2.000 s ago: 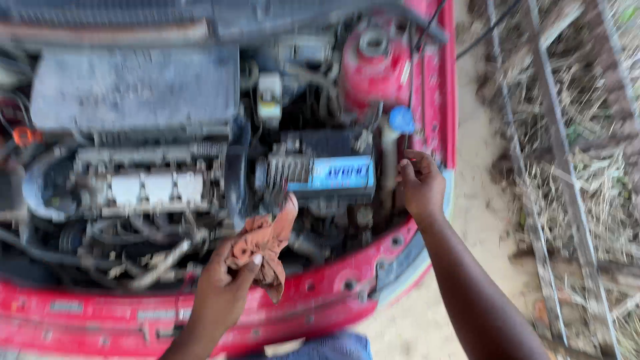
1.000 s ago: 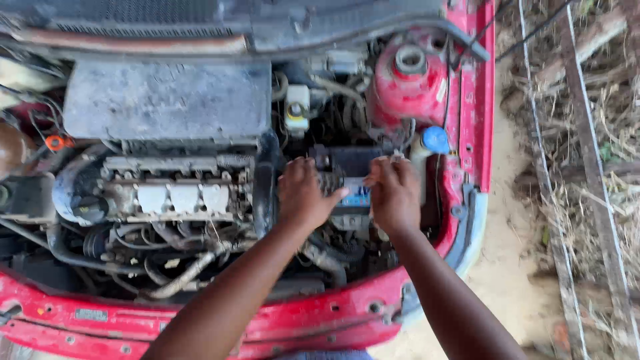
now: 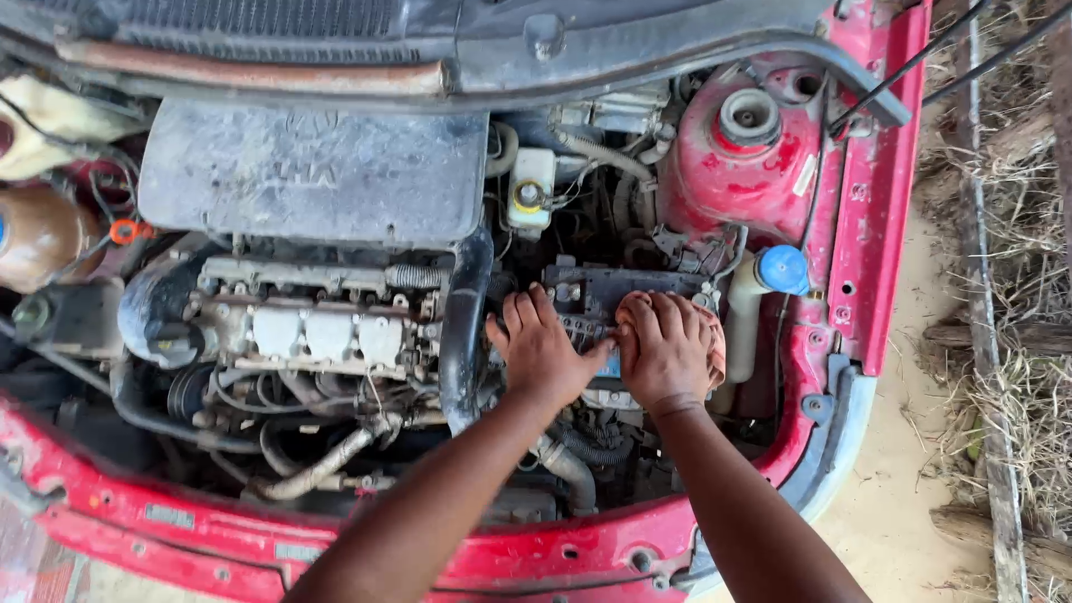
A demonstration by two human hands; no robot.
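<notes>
A car battery (image 3: 624, 280) with a dark top and a blue label sits in the engine bay, largely covered by my hands. My right hand (image 3: 666, 347) presses a crumpled orange-brown cloth (image 3: 716, 339) onto the battery's right part, its fingers bent over the cloth. Against the battery's left side rests my left hand (image 3: 544, 347), fingers spread, with its thumb reaching toward my right hand. Beneath both palms the battery's surface is hidden.
Left of my hands run a black hose (image 3: 465, 335) and the exposed engine (image 3: 327, 335). A washer-fluid filler neck with a blue cap (image 3: 783, 270) stands right of the battery, below the red strut tower (image 3: 729, 159). The red front panel (image 3: 519, 557) crosses under my forearms.
The cloth was in my left hand two seconds ago and is now under my right hand. Both hands have come together over the battery, where my right hand was previously beside it.
</notes>
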